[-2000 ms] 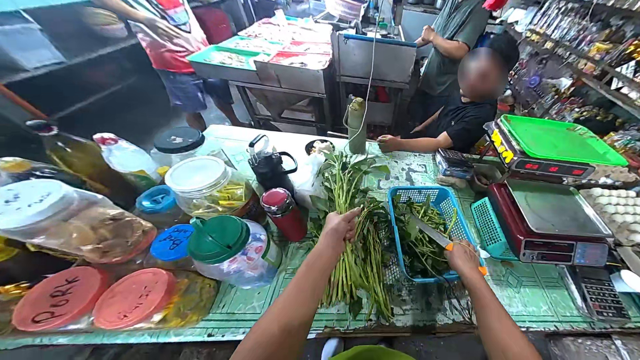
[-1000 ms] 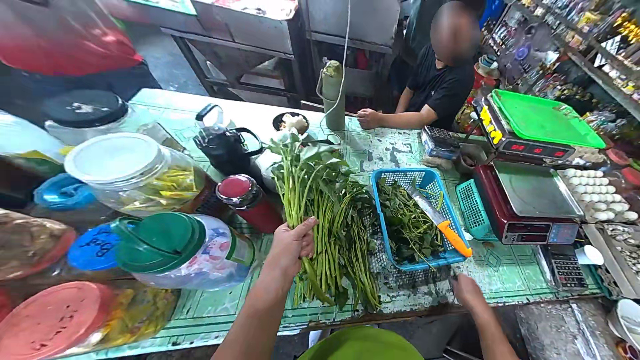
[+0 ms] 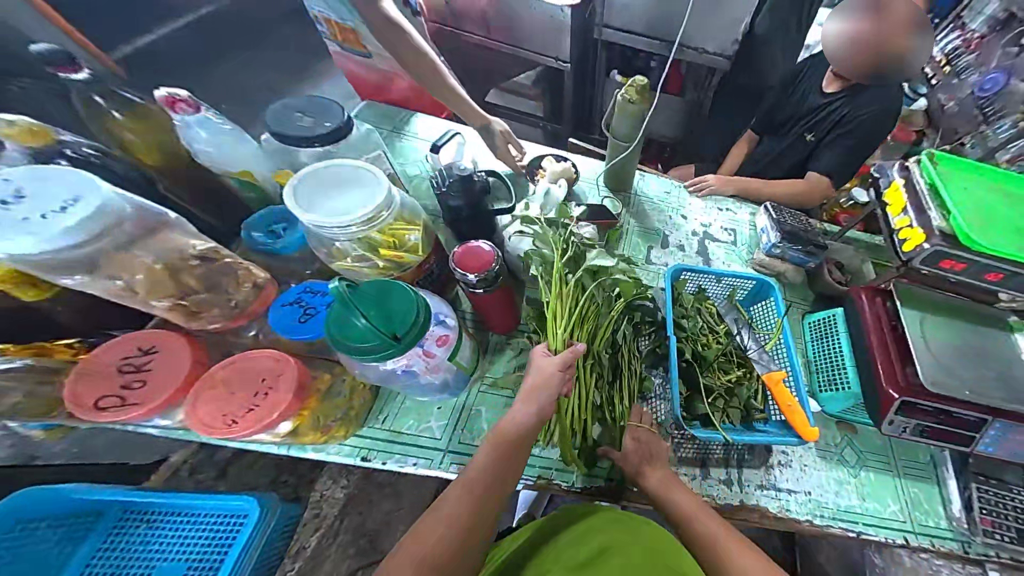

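My left hand (image 3: 552, 376) is closed around part of a bunch of leafy green stalks (image 3: 572, 320) lying on the green patterned table. At the lower right end of the pile, my right hand (image 3: 640, 448) rests with fingers apart, touching or very near the stem ends; contact is hard to tell. A blue plastic basket (image 3: 672, 360) of loose green leaves stands just right of the pile. Across it lies a knife with an orange handle (image 3: 788, 404), its blade over the leaves.
Plastic jars, including one with a green lid (image 3: 380, 320), crowd the left. A red tumbler (image 3: 486, 288) and black jug (image 3: 468, 196) stand behind the stalks. Weighing scales (image 3: 944, 352) are at right. A person's hand (image 3: 500, 142) reaches near a small bowl; another person (image 3: 832, 120) leans at the far edge.
The right hand held the knife two seconds ago; the knife now lies on the basket, and that hand has moved left to the stem ends. Another person's arm has come in over the table.
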